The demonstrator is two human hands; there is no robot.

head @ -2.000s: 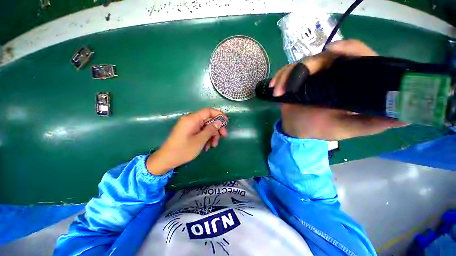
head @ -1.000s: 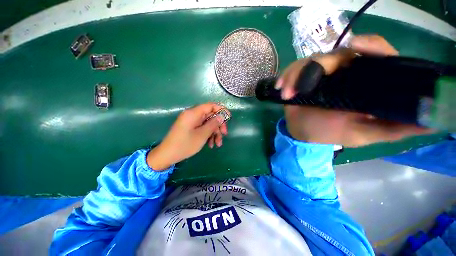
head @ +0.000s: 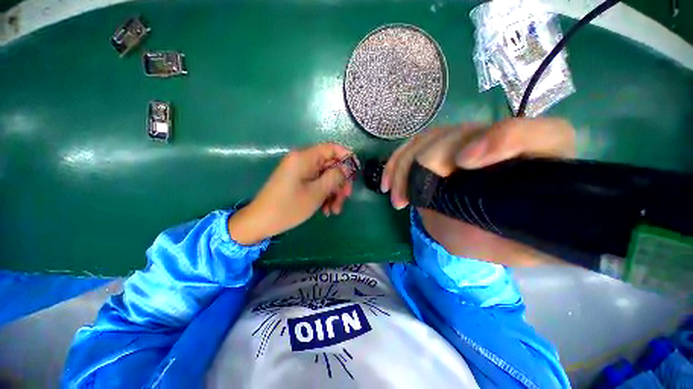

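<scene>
My left hand (head: pixel 292 186) holds a small metal-framed assembly (head: pixel 348 166) between thumb and fingertips, above the bench. My right hand (head: pixel 471 156) is wrapped around a long black electric screwdriver (head: pixel 547 201), with a green-and-white label (head: pixel 659 257) at its rear. The driver's nose points left, close beside the assembly. The bit cannot be made out, and I cannot tell whether it touches the assembly. A black band (head: pixel 423 185) is on a finger of my right hand. A round dish (head: pixel 397 82) of tiny silvery screws is just beyond my hands.
Three metal-framed assemblies (head: pixel 159 121) lie loose on the green bench (head: pixel 251 83) at the left. Clear plastic bags (head: pixel 524 53) lie right of the dish, with a black cord (head: pixel 558 47) crossing them. A white rail (head: pixel 14 29) curves along the far edge.
The driver's nose has moved from the near edge of the dish to beside the assembly. My left hand still holds the assembly. The dish, bags and loose assemblies appear higher in view.
</scene>
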